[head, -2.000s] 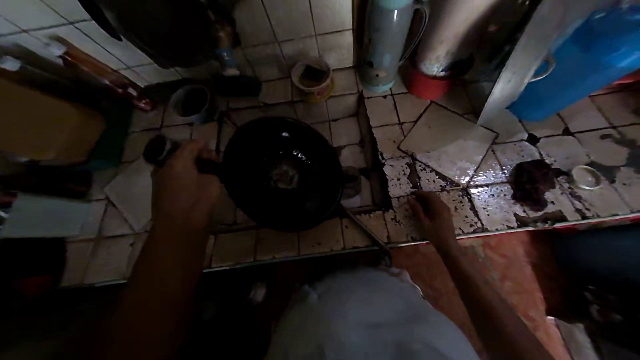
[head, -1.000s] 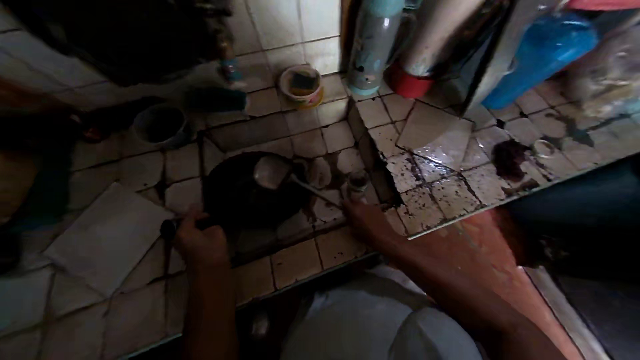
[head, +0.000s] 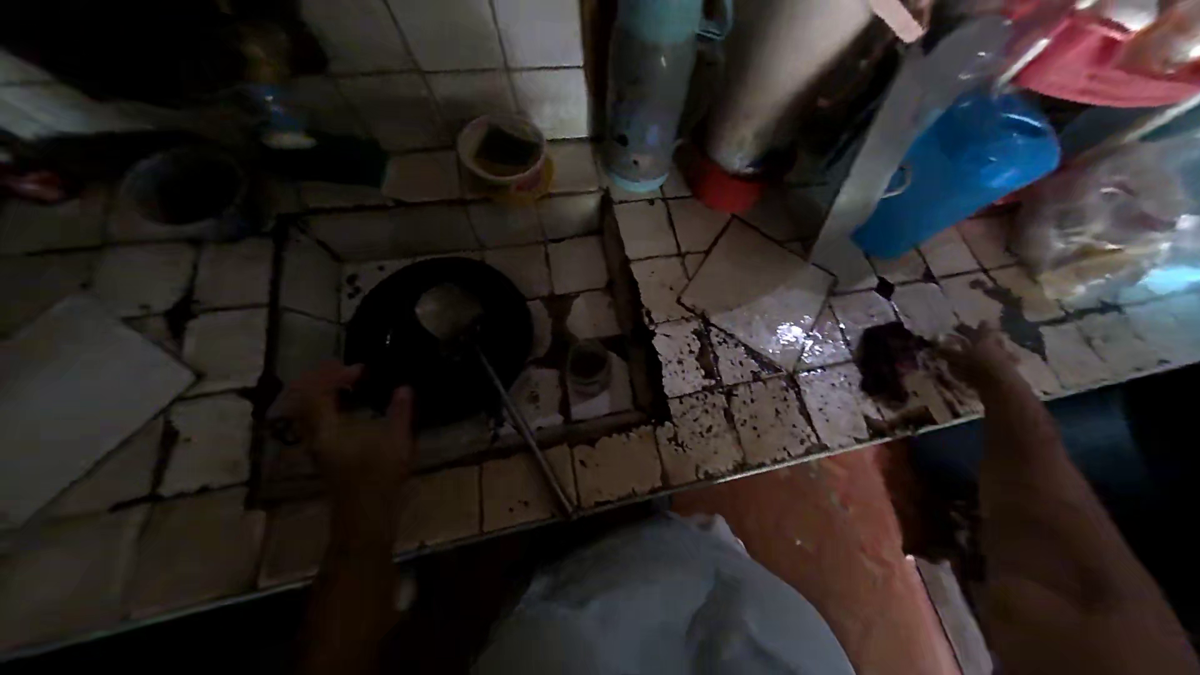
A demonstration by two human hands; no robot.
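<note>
A black pan (head: 436,352) sits in the sunken tiled basin. A metal ladle (head: 448,311) lies in it, its long handle reaching over the basin's front edge. My left hand (head: 361,422) is at the pan's lower left side with thumb and fingers apart; the pan's handle is hard to make out there. Over on the right, my right hand (head: 980,361) is beside a dark, wet-looking clump (head: 891,361) on the tiled counter. Its fingertips are blurred, so whether they hold anything is unclear. A small cup or jar (head: 589,366) stands right of the pan.
Loose tiles (head: 759,292) lie on the counter at both sides of the basin. Behind stand a tub (head: 503,159), a pale blue bottle (head: 647,94) and a red-based container (head: 727,178). A blue plastic pitcher (head: 961,178) and clear plastic bags (head: 1111,216) are at right.
My right hand has left the ladle's handle and moved right to the dark clump. My left hand, closed at the pan's handle a second ago, now has its fingers spread.
</note>
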